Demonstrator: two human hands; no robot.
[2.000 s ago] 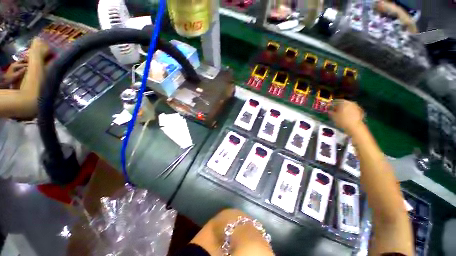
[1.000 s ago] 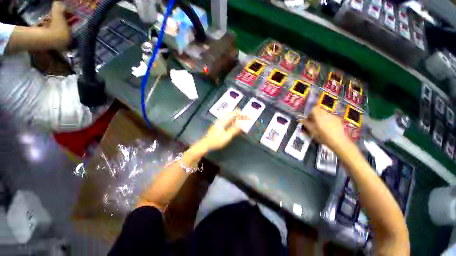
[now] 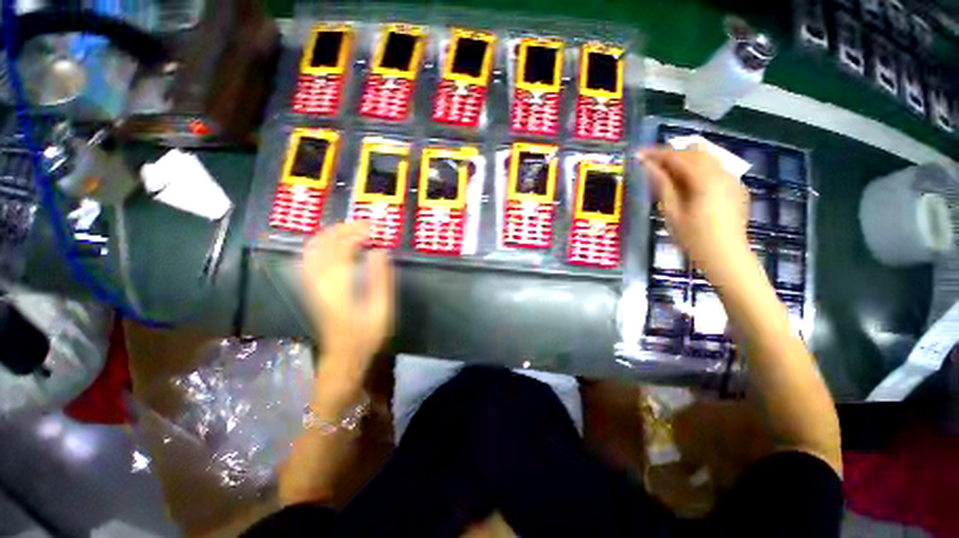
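Note:
A clear phone tray (image 3: 452,275) lies on the bench with two rows of red keypad phones (image 3: 460,89), face up, each with a yellow frame (image 3: 337,158) around its dark screen. My left hand (image 3: 347,278) is at the tray's front edge, over the lower end of a front-row phone; it is blurred, and I cannot tell if it holds anything. My right hand (image 3: 694,200) is past the tray's right edge, above the lens tray (image 3: 778,252), fingertips close together; whether they hold a thin piece cannot be told.
A white cloth or paper (image 3: 187,181) and tweezers (image 3: 219,244) lie left of the phone tray. A whitish bottle (image 3: 730,74) stands behind the lens tray. A white roll (image 3: 906,215) is at the far right. Crinkled clear film (image 3: 247,405) lies below the bench. A blue hose (image 3: 63,236) hangs left.
The view has shifted right and down. The white-backed phones in front are gone from sight, and the phone tray of red-faced phones lies nearer. My right hand has moved off the phones towards the lens tray.

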